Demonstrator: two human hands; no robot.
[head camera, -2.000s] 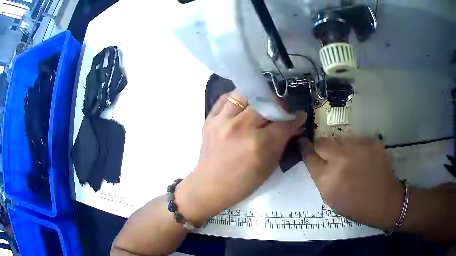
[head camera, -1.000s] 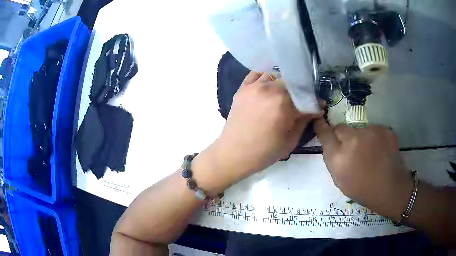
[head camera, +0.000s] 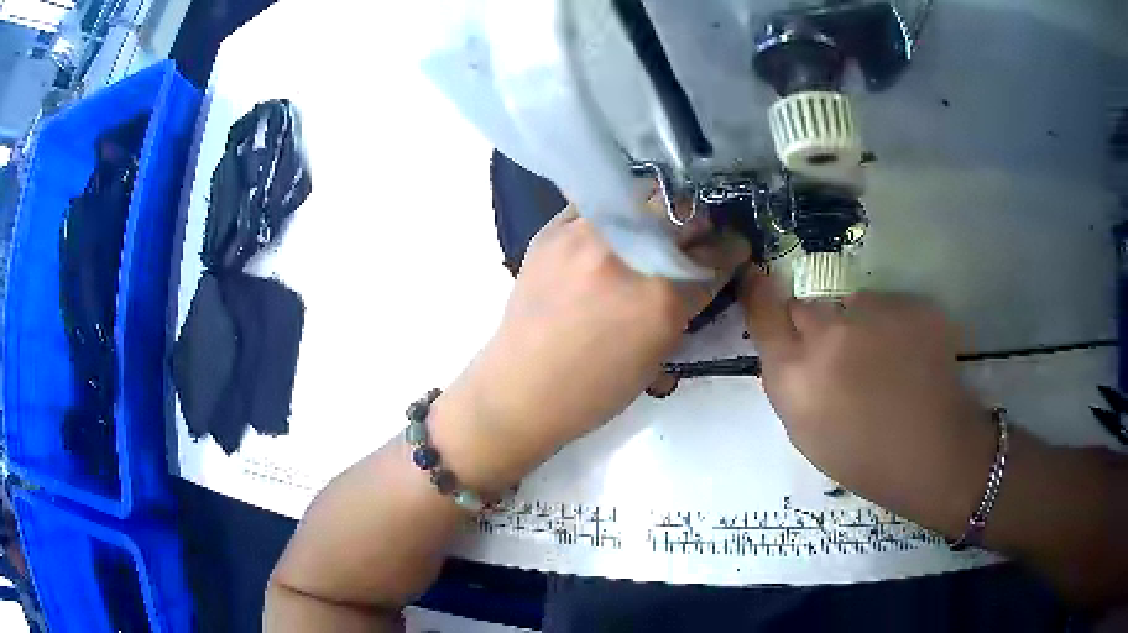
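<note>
A black cloth piece (head camera: 525, 210) lies under my left hand (head camera: 606, 297), beside the needle area (head camera: 736, 204) of the sewing machine. Its left part shows on the table; the rest is hidden by my hand and the machine head. My left hand presses the cloth with its fingertips near the needle. My right hand (head camera: 854, 383) pinches the near edge of the cloth with thumb and finger, close to my left fingertips. The presser foot is largely hidden. A narrow dark strip (head camera: 711, 367) shows on the table between my hands.
Zipper bands (head camera: 257, 186) and flat black panels (head camera: 241, 359) lie on the left of the white table. A blue bin (head camera: 146, 297) with black pieces stands beyond. Cream tension knobs (head camera: 814, 130) sit right of the needle. Black snips (head camera: 1110, 414) lie at the right edge.
The view shifted right, then back left. The cloth corner seen below my fingers earlier has gone from there, and the narrow dark strip shows instead. Both hands stay on the cloth.
</note>
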